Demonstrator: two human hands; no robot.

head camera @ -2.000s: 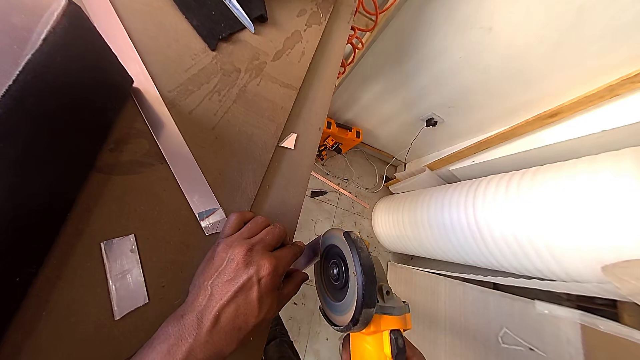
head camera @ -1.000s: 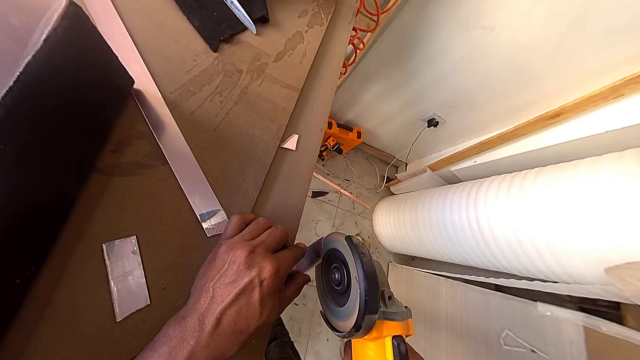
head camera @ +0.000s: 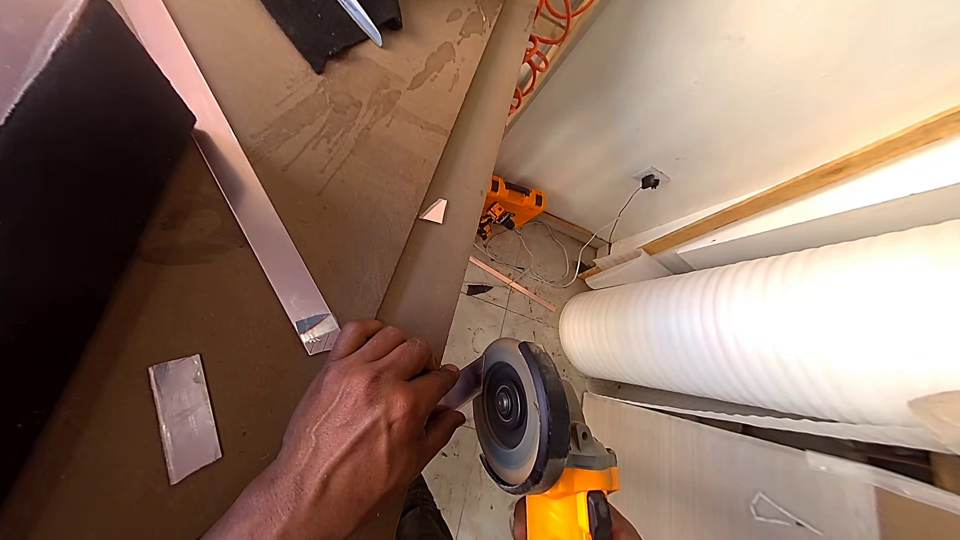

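Observation:
My left hand (head camera: 367, 412) pinches a short flat metal strip (head camera: 466, 384) over the edge of the brown work table (head camera: 300, 480). The strip's free end meets the rim of the disc on an angle grinder (head camera: 574, 480). My right hand (head camera: 619, 525), mostly cut off by the bottom edge, is wrapped around the grinder's yellow body. Left of my left hand lies a long pinkish metal strip (head camera: 251, 202) with a shiny mitred end. A small rectangular metal piece (head camera: 186, 420) lies at the lower left, and a small triangular offcut (head camera: 435, 211) rests near the table edge.
Black fabric (head camera: 82, 195) covers the table's left side. Beyond the edge, an orange case (head camera: 517, 196), cables and a thin strip (head camera: 514, 283) are on the tiled floor. A large roll of white foam sheet (head camera: 735, 330) lies along the wall at right, near a plugged socket (head camera: 649, 180).

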